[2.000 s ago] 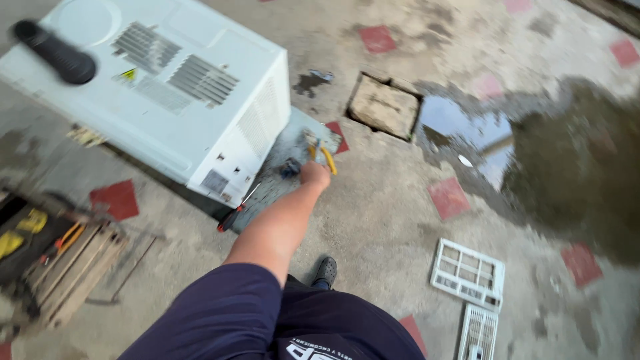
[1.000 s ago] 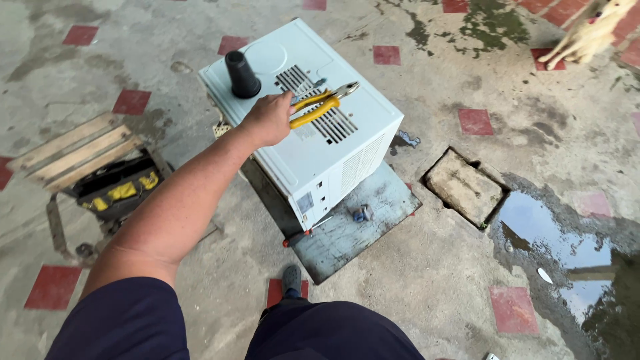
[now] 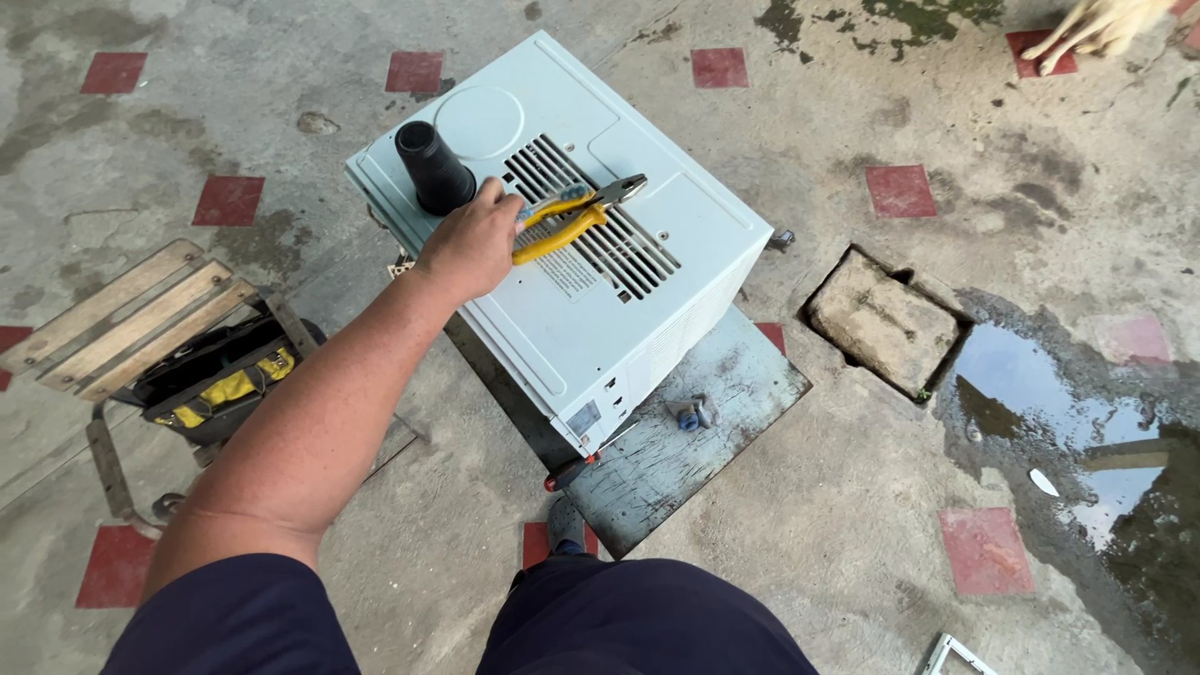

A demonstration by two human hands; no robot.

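Note:
My left hand (image 3: 473, 239) is at the top of a white metal appliance housing (image 3: 656, 253), with its fingers at the yellow handles of combination pliers (image 3: 574, 223). The pliers lie over the slotted vents, jaws pointing away to the right. Just beyond my hand stands a black tapered plastic cup or cone (image 3: 435, 169). A red-handled screwdriver (image 3: 567, 472) rests by the housing's near corner. On the scratched metal sheet (image 3: 647, 497) under the housing is a small blue and grey part (image 3: 692, 413). My right hand is out of view.
At the left are a wooden slatted chair (image 3: 150, 319) and a black-and-yellow tool bag (image 3: 225, 389). To the right lie a recessed concrete cover (image 3: 886, 319) and a puddle (image 3: 1022, 375). A light-coloured dog (image 3: 1102, 33) is at the top right; a white plastic frame (image 3: 952, 656) shows at the bottom edge.
Two seconds ago my left hand was low beside the housing with the yellow-handled pliers; one second ago it was over the housing's top with them. The view has shifted a lot.

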